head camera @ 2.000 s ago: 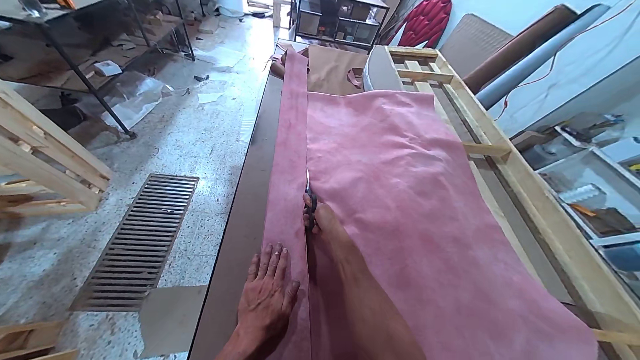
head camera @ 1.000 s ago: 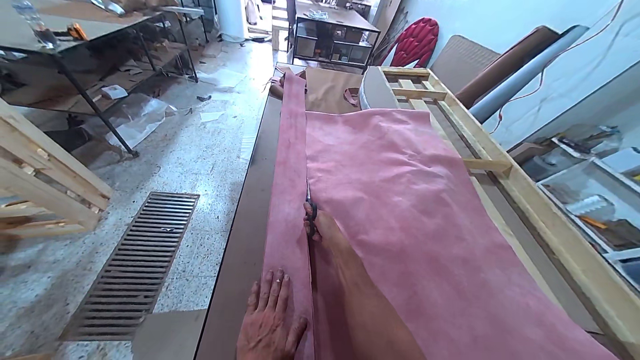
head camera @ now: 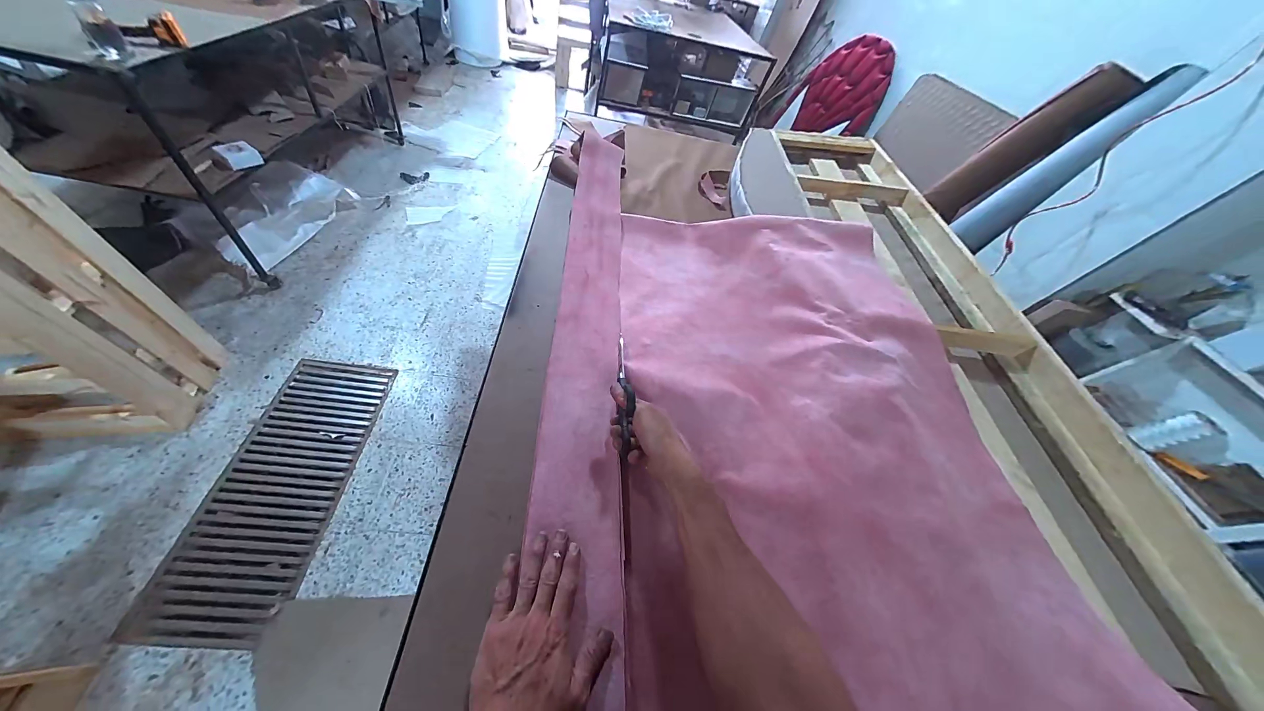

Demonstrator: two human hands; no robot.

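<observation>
Pink upholstery material [head camera: 790,375] lies over the work table [head camera: 494,474], with a long narrow strip [head camera: 588,296] of it along the left side. My right hand [head camera: 640,425] grips black-handled scissors [head camera: 626,400], whose blades point away from me at the line between strip and wide piece. Behind the scissors, toward me, the two edges are parted by a narrow dark gap. My left hand [head camera: 528,627] lies flat on the near part of the strip, fingers somewhat spread, holding nothing. The lower scissor blade is hidden.
A wooden frame [head camera: 1066,415] lies along the right, partly under the pink material. Brown material [head camera: 676,168] is at the table's far end. Rolls [head camera: 1037,138] lean on the right wall. Left are a floor grate [head camera: 267,504], a slatted wooden frame [head camera: 99,296] and a metal-legged table [head camera: 197,44].
Since the first earlier frame, the view has tilted up somewhat. My right hand still holds the scissors at the dividing line, and my left hand stays flat on the strip.
</observation>
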